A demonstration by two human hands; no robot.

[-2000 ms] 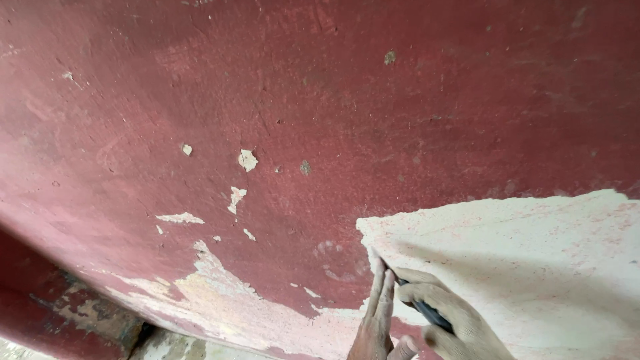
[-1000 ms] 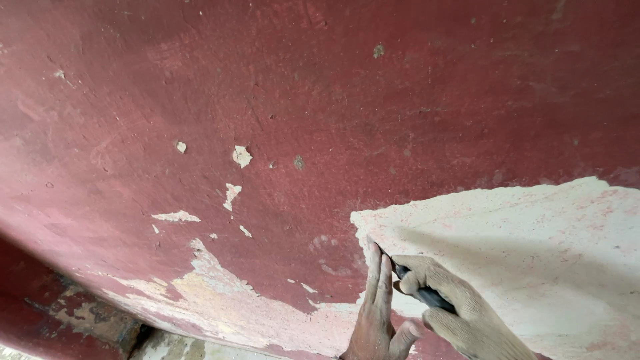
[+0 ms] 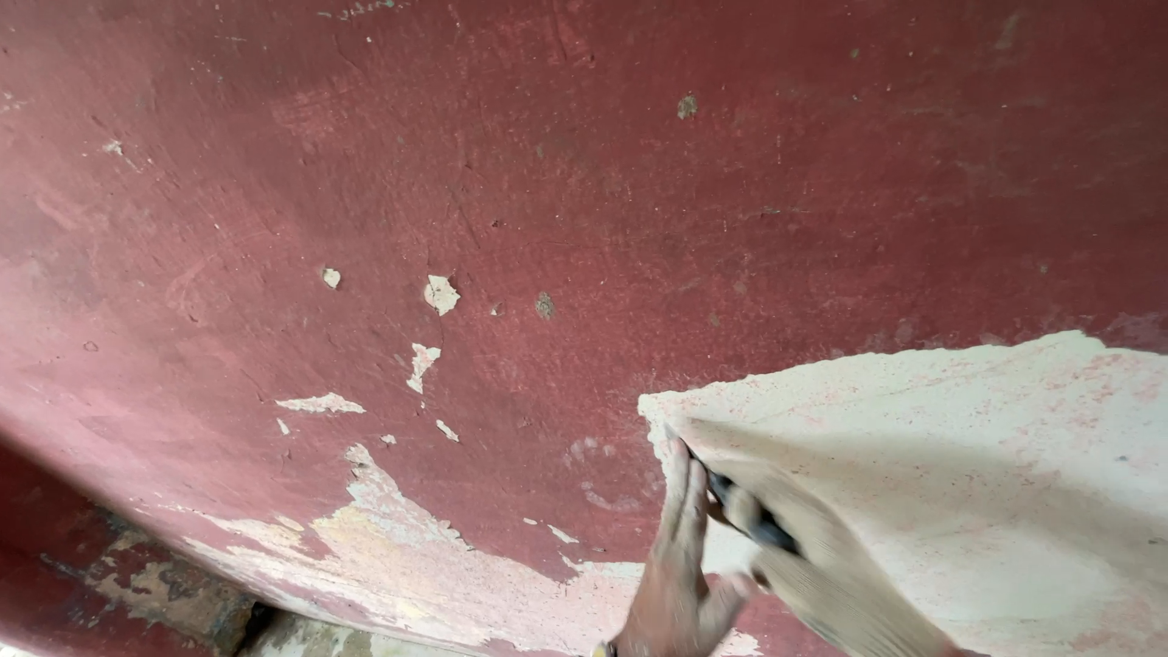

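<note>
My right hand (image 3: 812,547), blurred and dusty, is closed around the black handle of a scraper (image 3: 771,529). The tool's blade is mostly hidden behind my fingers. Close beside it on the left, my left hand (image 3: 680,566) has its fingers extended against the tool's front end, near the broken edge of the red paint. The bared pale plaster (image 3: 967,429) spreads to the right of both hands. Red paint (image 3: 566,201) covers the wall above and to the left, its edge jagged near my fingertips.
Small chipped spots (image 3: 442,295) dot the red wall at the left. A larger peeled patch (image 3: 401,520) runs along the lower wall. At the bottom left, a worn, stained ledge (image 3: 164,584) meets the wall by a dark gap.
My right hand has shifted slightly relative to my left and is now blurred, still around the black handle. My left hand stays at the paint edge.
</note>
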